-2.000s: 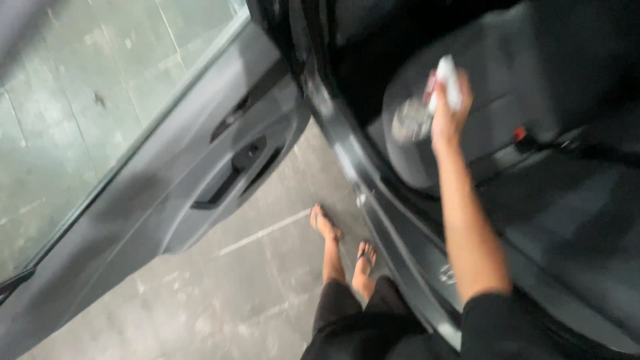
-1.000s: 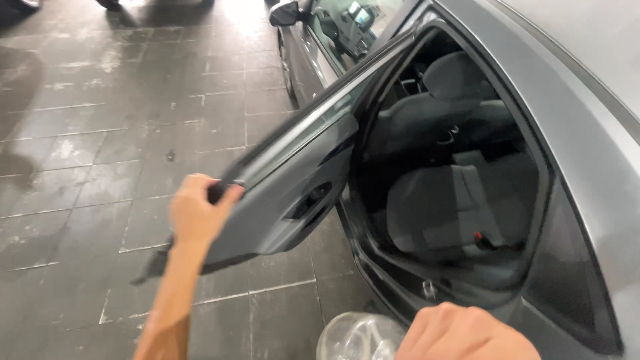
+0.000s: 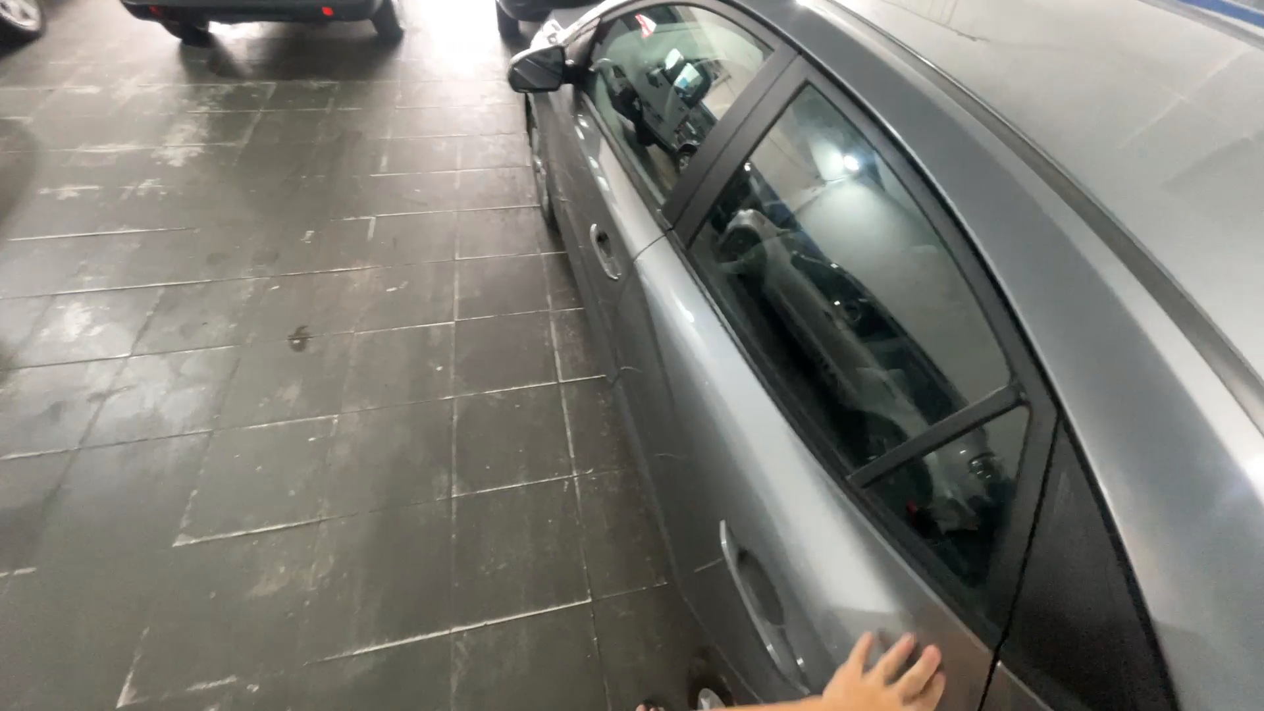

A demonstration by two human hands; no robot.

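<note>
My left hand [image 3: 887, 675] lies with its fingers spread against the grey rear door [image 3: 829, 513] of a car, at the bottom edge of the view. It holds nothing. The door sits flush in the car's side, and its handle [image 3: 765, 602] is just left of the fingers. Above the hand is the rear door window [image 3: 859, 267], with seats dimly visible through the glass. My right hand is out of view.
Ahead are the front door handle [image 3: 604, 251] and side mirror [image 3: 538, 69]. The car roof [image 3: 1116, 118] rises at the right. Dark floor tiles [image 3: 375, 395] stretch along the left; another vehicle [image 3: 257, 10] stands at the far end.
The rear door was open in both earlier frames and is now closed. My left hand has gone from the door's window frame to its outer panel. My right hand has left the view.
</note>
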